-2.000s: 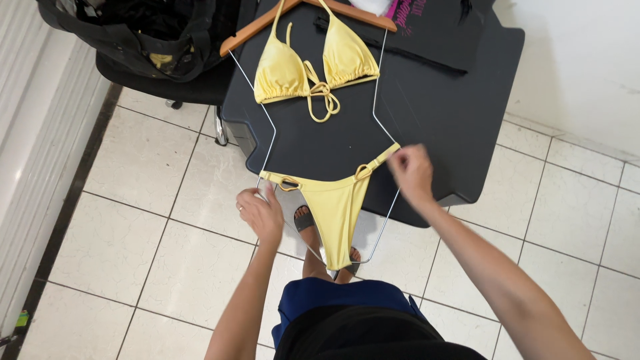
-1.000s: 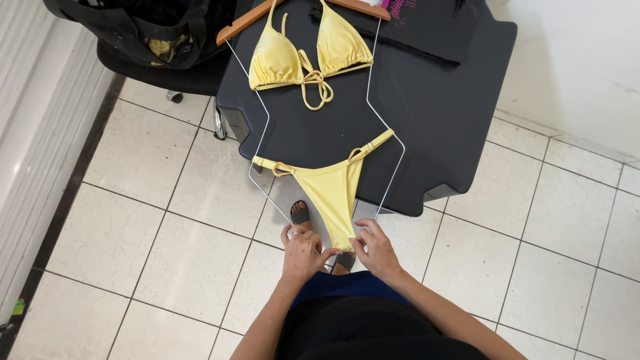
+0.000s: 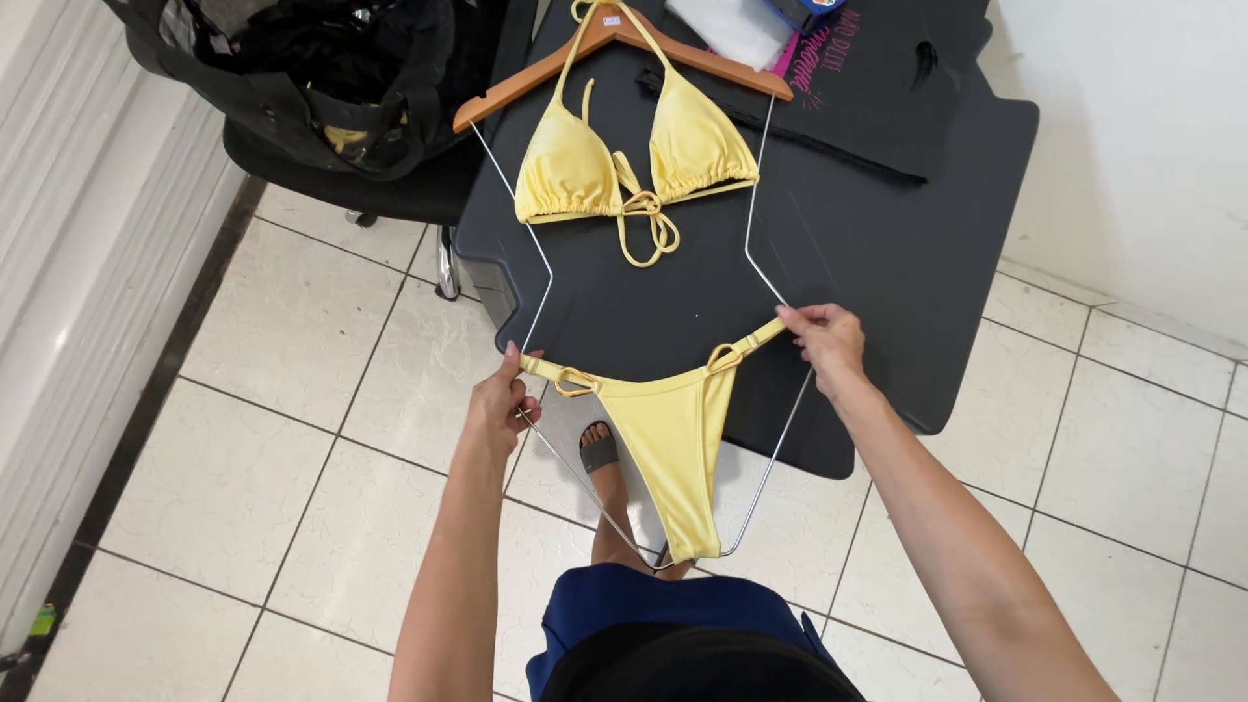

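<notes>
A yellow bikini top (image 3: 704, 136) with a tied cord bow hangs from a wooden hanger (image 3: 546, 70) lying on the black table. From the hanger runs a body-shaped metal wire frame (image 3: 786, 429). Yellow bikini bottoms (image 3: 663, 429) are stretched across its lower part, their crotch at the wire's bottom end, past the table's edge. My left hand (image 3: 499, 400) pinches the left end of the waistband at the wire. At the opposite side, my right hand (image 3: 827, 341) has the right end of the waistband between thumb and fingers.
The black table (image 3: 926, 283) has notched corners. On it lie a black bag (image 3: 877, 107) with pink writing, a white plastic package (image 3: 731, 29) and a blue item (image 3: 807, 10). A large black bag (image 3: 390, 107) stands on a black chair (image 3: 322, 185) at the upper left.
Both hands have moved from the crotch of the bottoms up and apart to the two waistband ends, and have taken hold there.
</notes>
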